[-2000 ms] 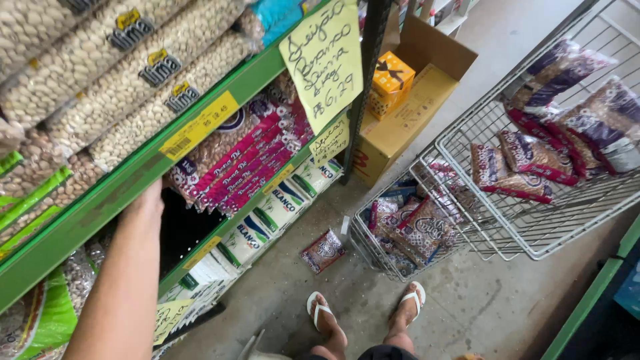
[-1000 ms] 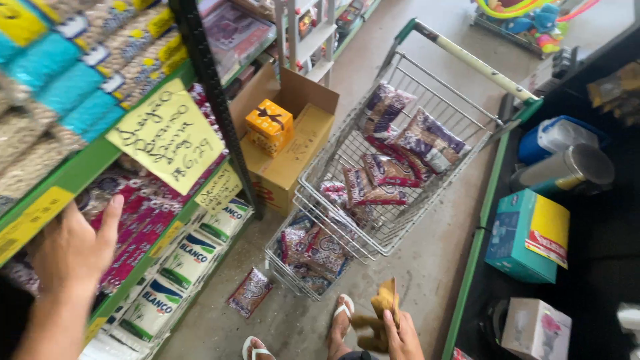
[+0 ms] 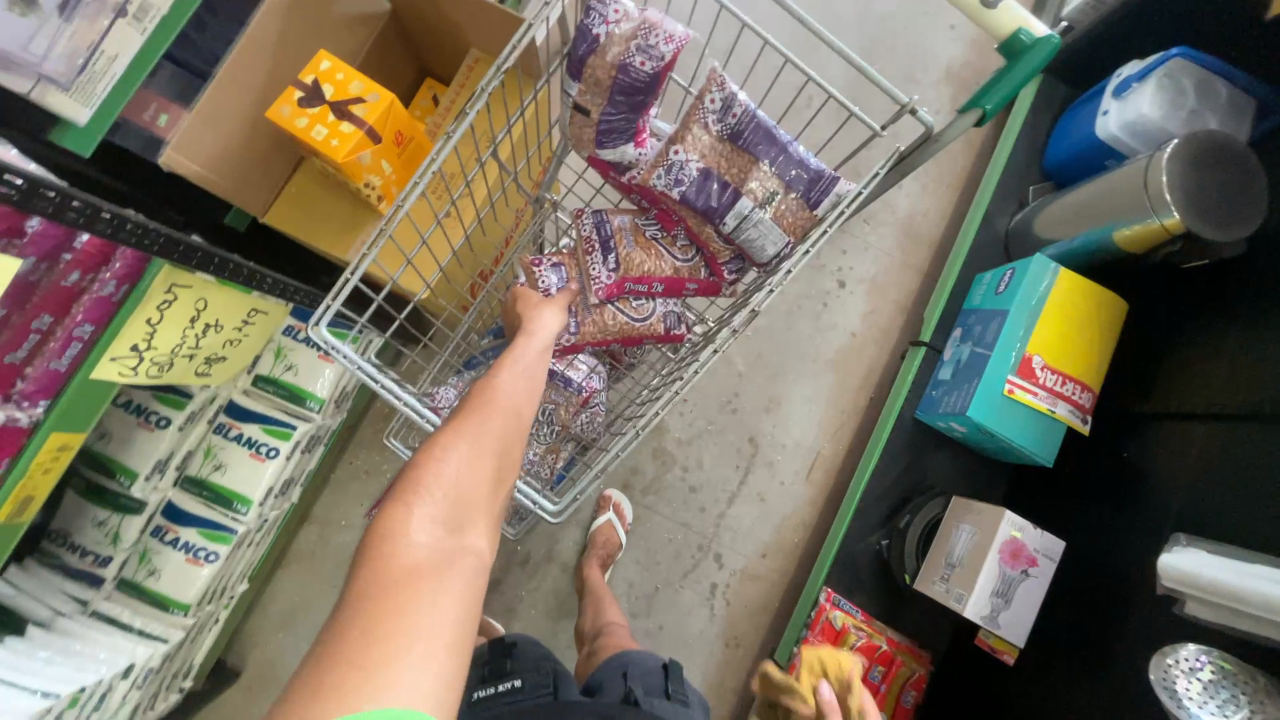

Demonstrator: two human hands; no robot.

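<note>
My left hand [image 3: 540, 308] reaches into the upper basket of a wire shopping cart [image 3: 365, 385] and grips the end of a bag of beans [image 3: 625, 322]. Against it lies another bag of beans [image 3: 650, 255]. Farther up the basket a larger purple and white bag [image 3: 745, 170] leans beside one more bag [image 3: 625, 85]. Several bags [image 3: 565, 410] show through the wires in the lower basket. At the bottom edge my right hand [image 3: 830, 700], partly out of view, holds a crumpled brown cloth [image 3: 810, 675].
Left, a shelf holds white sugar packs [image 3: 245, 455] and pink-edged bags [image 3: 60, 310]. An open cardboard box [image 3: 225, 130] with an orange gift box [image 3: 345, 110] stands beside the cart. On the right, a green-edged shelf [image 3: 890, 400] holds a teal box [image 3: 985, 370], a steel cylinder [image 3: 1100, 205] and a vase box [image 3: 990, 570].
My left hand has moved from the shelf at the left to a bag in the cart and taken hold of it. The view has shifted toward the cart.
</note>
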